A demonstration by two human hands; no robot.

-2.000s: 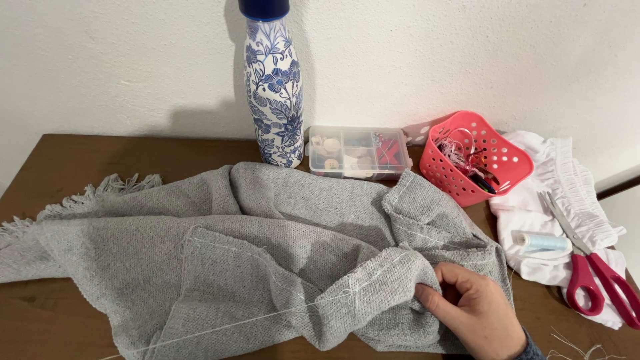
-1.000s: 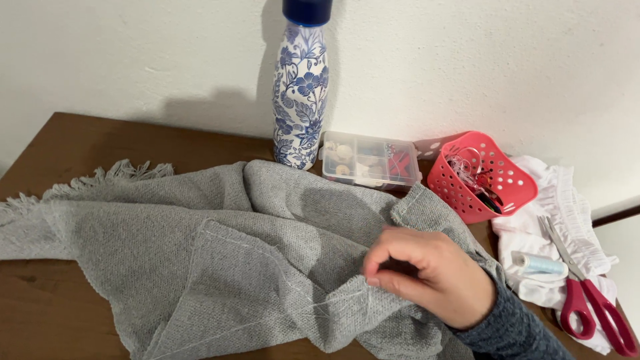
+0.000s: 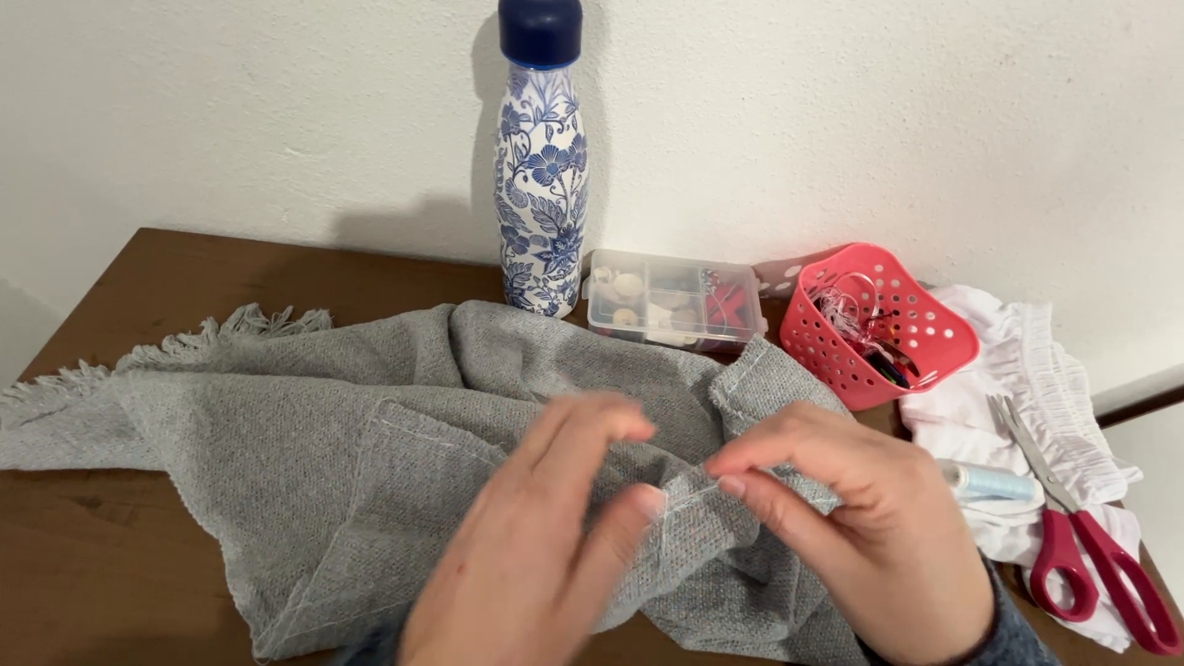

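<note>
A grey woven cloth (image 3: 277, 462) with a fringed end at the left and lines of pale stitching lies rumpled across the wooden table. My right hand (image 3: 860, 518) is over its right part, thumb and forefinger pinched together at a pale thread (image 3: 689, 499) by the stitched fold; whether a needle is there cannot be told. Just left of it, my left hand (image 3: 546, 527) hovers above the cloth, slightly blurred, thumb and fingers apart with nothing seen between them.
Behind the cloth stand a floral bottle (image 3: 544, 194), a clear compartment box (image 3: 675, 301) of buttons and a pink perforated basket (image 3: 879, 324) with thread. On the right, white gathered fabric (image 3: 1045, 370) lies under a thread spool (image 3: 994, 482) and red-handled scissors (image 3: 1078, 518).
My left hand has come into view over the cloth. My right hand, which held the cloth's fold two seconds ago, now pinches the thread beside it.
</note>
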